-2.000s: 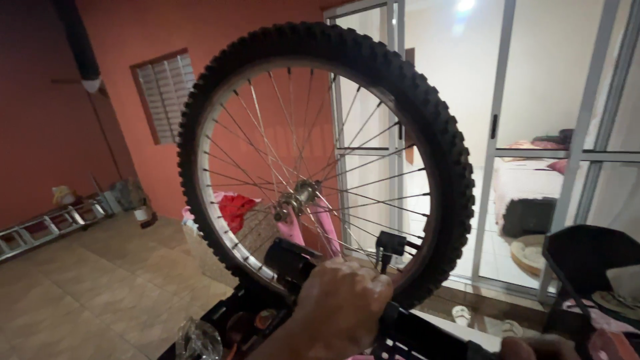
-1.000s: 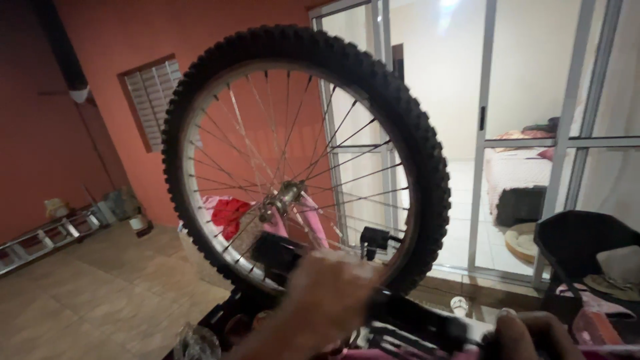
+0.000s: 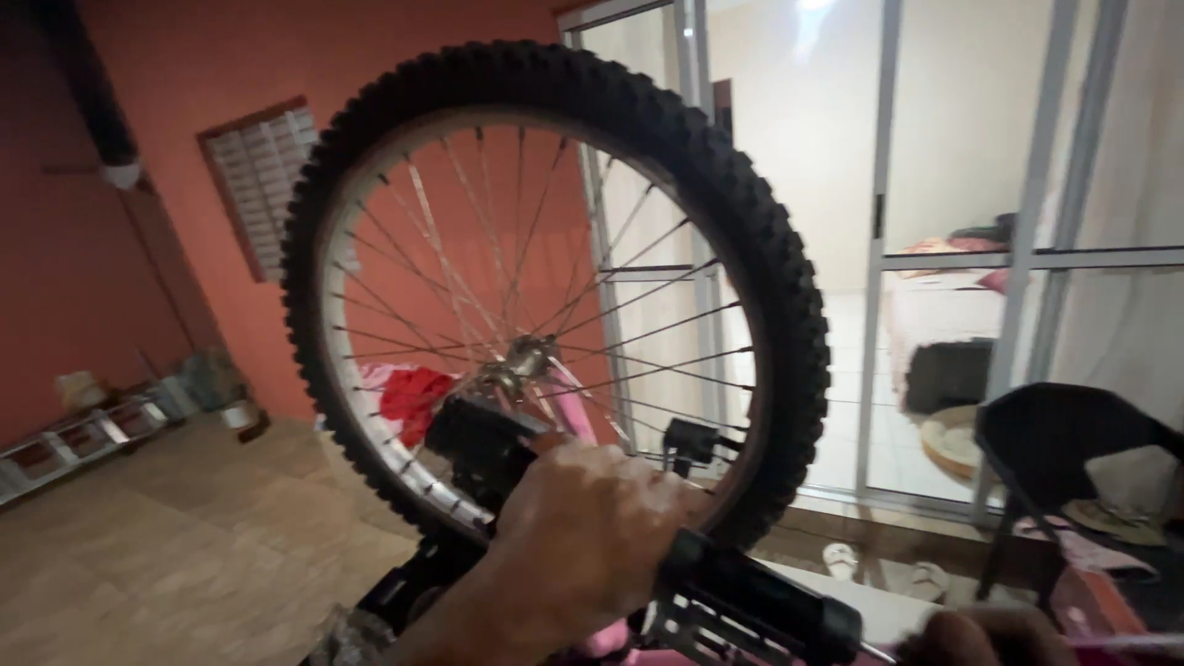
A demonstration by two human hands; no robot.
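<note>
A bicycle wheel (image 3: 791, 314) with a knobby black tyre stands upright, its metal hub (image 3: 527, 361) and spokes facing me. Below the hub, my left hand (image 3: 592, 513) is closed around what looks like a black hand pump (image 3: 758, 592); one dark end (image 3: 481, 449) sticks out to the left. From the pump's right end a thin metal rod runs to my right hand (image 3: 985, 636), whose blurred fingers are curled at the bottom edge. The handle there is hidden. A black pump head or clip (image 3: 692, 442) sits at the rim's lower right. Pink frame parts (image 3: 575, 407) show behind the wheel.
At right, a black chair (image 3: 1064, 416) holds cloth and a hat. White flip-flops (image 3: 840, 560) lie by the sliding glass door (image 3: 874, 370). A metal ladder (image 3: 83, 439) lies along the left wall. Red cloth (image 3: 412, 402) shows behind the wheel, and clear plastic (image 3: 351, 638) is at the lower left.
</note>
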